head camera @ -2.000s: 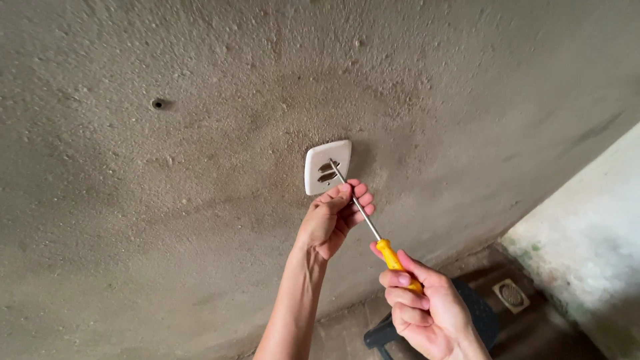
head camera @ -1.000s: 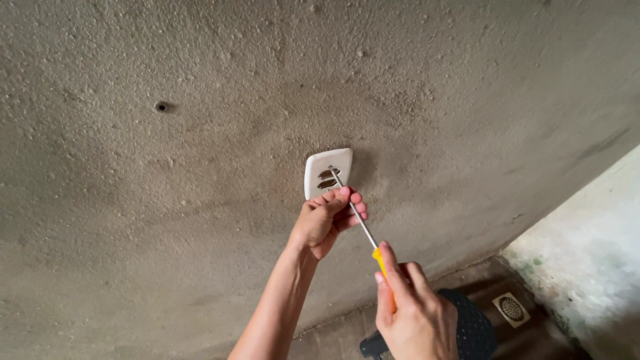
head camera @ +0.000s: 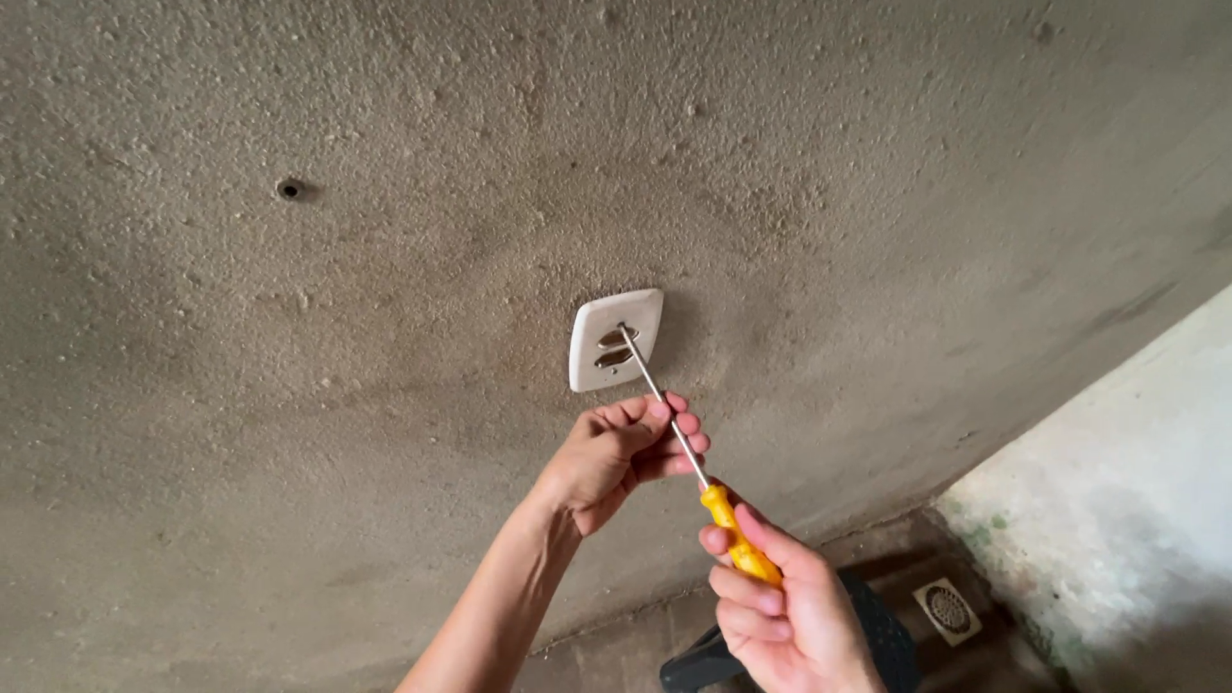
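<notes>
A white faceplate (head camera: pixel 589 358) with two dark oval openings sits on the rough wall. The tip of a screwdriver (head camera: pixel 739 535) with a yellow handle and a long metal shaft touches the plate at its upper screw point, above the openings. My right hand (head camera: pixel 784 606) grips the yellow handle, low and to the right of the plate. Just below the plate, my left hand (head camera: pixel 626 452) has its thumb and fingers closed around the middle of the shaft. A small screw or hole shows under the lower opening.
A small round fitting with a dark hole (head camera: pixel 290 189) protrudes from the wall at upper left. Below, a dark plastic object (head camera: pixel 698 662), partly hidden by my right hand, stands on the tiled floor near a square drain grate (head camera: pixel 948 611). A stained white wall (head camera: pixel 1136 462) meets this one at right.
My right hand has changed its hold on the yellow handle, turning from knuckles up to fingers and thumb in view. My left hand stays on the shaft, and the tip remains at the plate.
</notes>
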